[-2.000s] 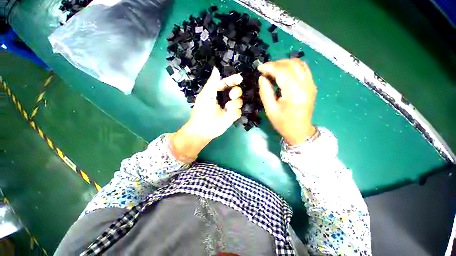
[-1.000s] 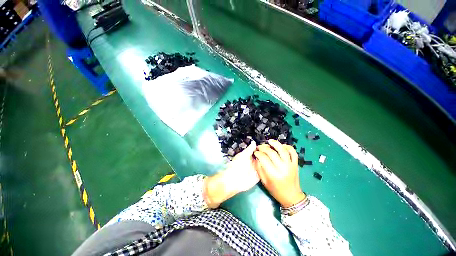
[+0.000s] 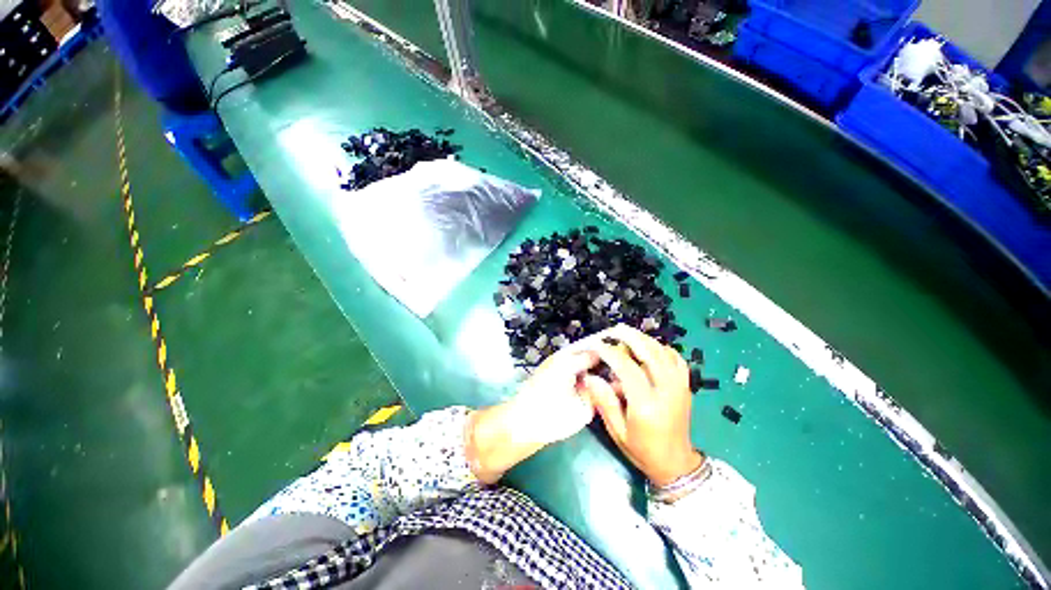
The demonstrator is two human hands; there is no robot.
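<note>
A large loose heap of small flat black pads (image 3: 588, 282) lies on the green surface (image 3: 807, 461); some pads show a grey or shiny face. My left hand (image 3: 547, 403) and my right hand (image 3: 645, 398) meet at the near edge of the heap, fingertips touching and fingers bent. A bit of black shows between the fingers, but what each hand holds is hidden. A few single pads lie right of the heap, with one pale piece (image 3: 741, 375) among them.
A milky plastic bag (image 3: 432, 231) lies left of the heap, with a second black heap (image 3: 392, 156) beyond it. A dark device with cables (image 3: 263, 46) stands farther back. A worn white rail (image 3: 795, 334) runs along the far edge. Blue bins (image 3: 922, 150) stand across, a blue stool (image 3: 208, 161) at left.
Since the first frame the view has tilted up and shows more of the line. My hands have come together at the near edge of the heap. Over the last second my fingers have shifted slightly.
</note>
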